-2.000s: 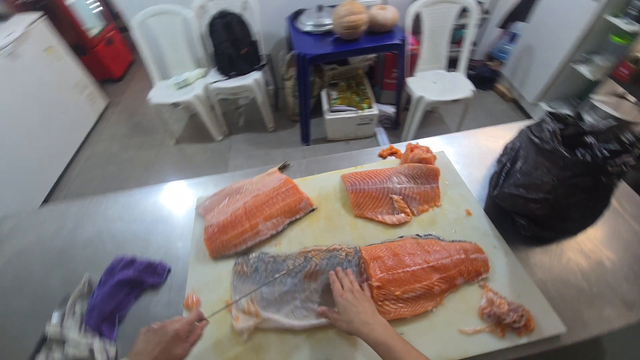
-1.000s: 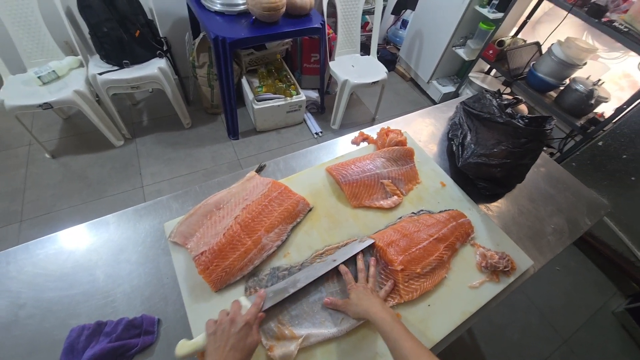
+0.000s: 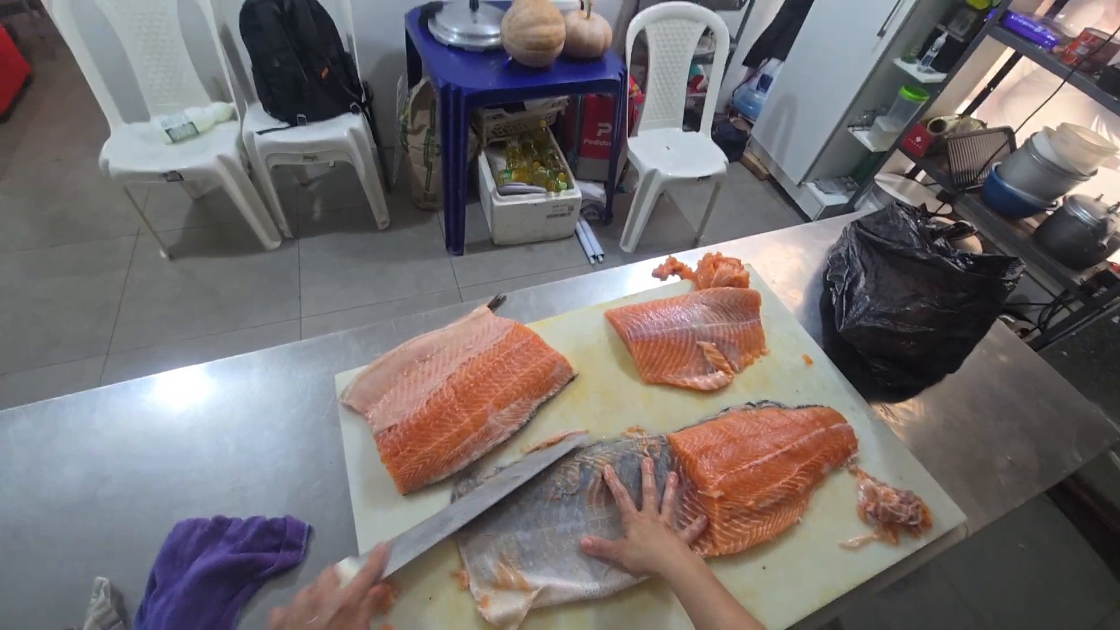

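Note:
My left hand [image 3: 337,595] grips the pale handle of a long knife [image 3: 486,503], whose blade lies slantwise along the left part of a grey fish skin [image 3: 560,525]. My right hand [image 3: 643,525] presses flat on that skin with fingers spread, holding nothing. Its fingertips are beside the orange salmon flesh [image 3: 761,472] that joins the skin's right side. A larger salmon fillet [image 3: 468,394] rests at the board's left, and a smaller salmon piece [image 3: 691,337] at the back right. All lie on a white cutting board [image 3: 577,332].
Salmon trimmings [image 3: 888,507] sit at the board's right edge, more trimmings [image 3: 717,269] at its back. A black plastic bag [image 3: 914,302] stands on the steel table [image 3: 254,420]. A purple cloth [image 3: 219,569] lies at the left. Beyond are white chairs and a blue table [image 3: 516,74].
The knife blade now lies farther to the left, off the flesh side, and slants along the skin's left edge. The view has shifted between frames. My right hand remains on the skin.

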